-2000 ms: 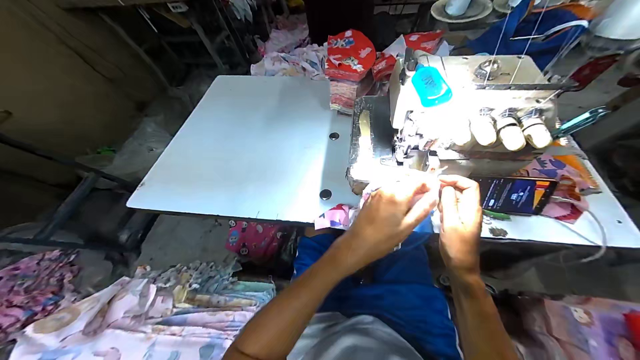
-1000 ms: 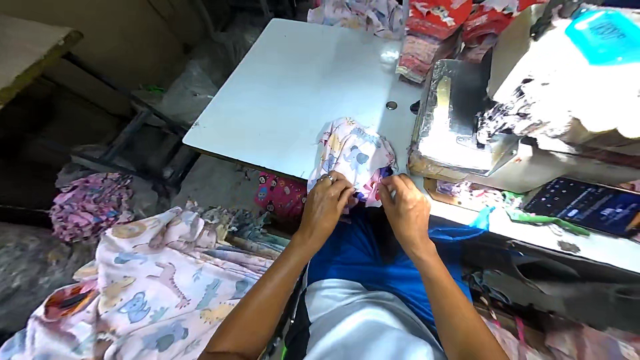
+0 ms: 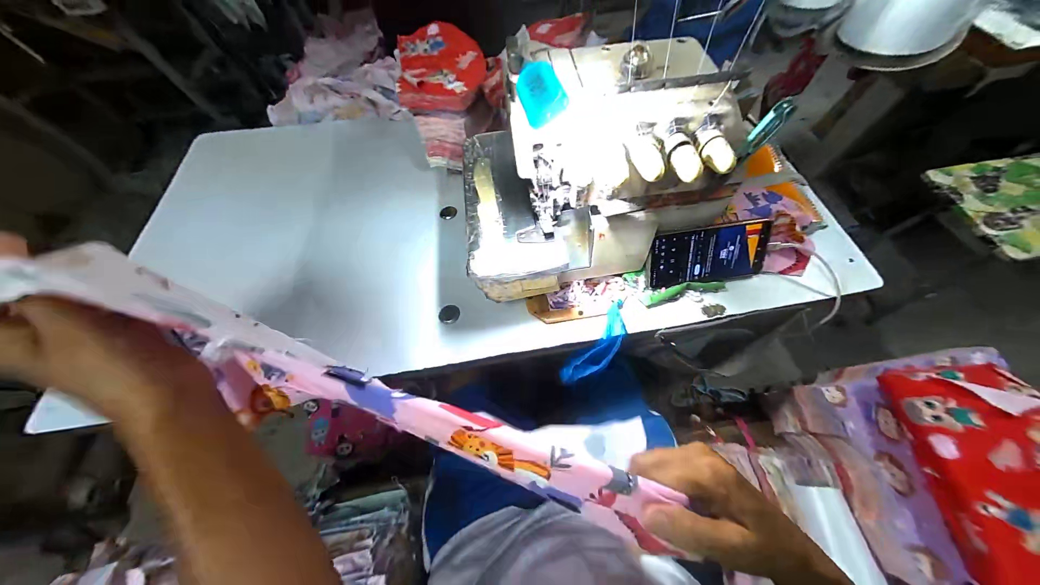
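A pink and white animal-print cloth (image 3: 479,443) is stretched diagonally between my hands, in front of the white table's edge. My left hand (image 3: 57,341), partly cut off by the left edge of the view, grips its pale end. My right hand (image 3: 707,508) grips the pink end low at the centre right. Beyond the cloth stands an overlock sewing machine (image 3: 609,154) under a bright lamp glare, with a blue plastic piece (image 3: 542,93) on its top.
The white table top (image 3: 301,211) spreads left of the machine. A lit phone (image 3: 709,253) leans by the machine's base. Red printed fabric pieces (image 3: 439,65) are stacked behind. More folded fabric (image 3: 967,455) lies at lower right. A blue strip (image 3: 597,349) hangs off the table edge.
My hands, close together on the cloth a second ago, are now far apart with the cloth pulled long between them. The view has swung right.
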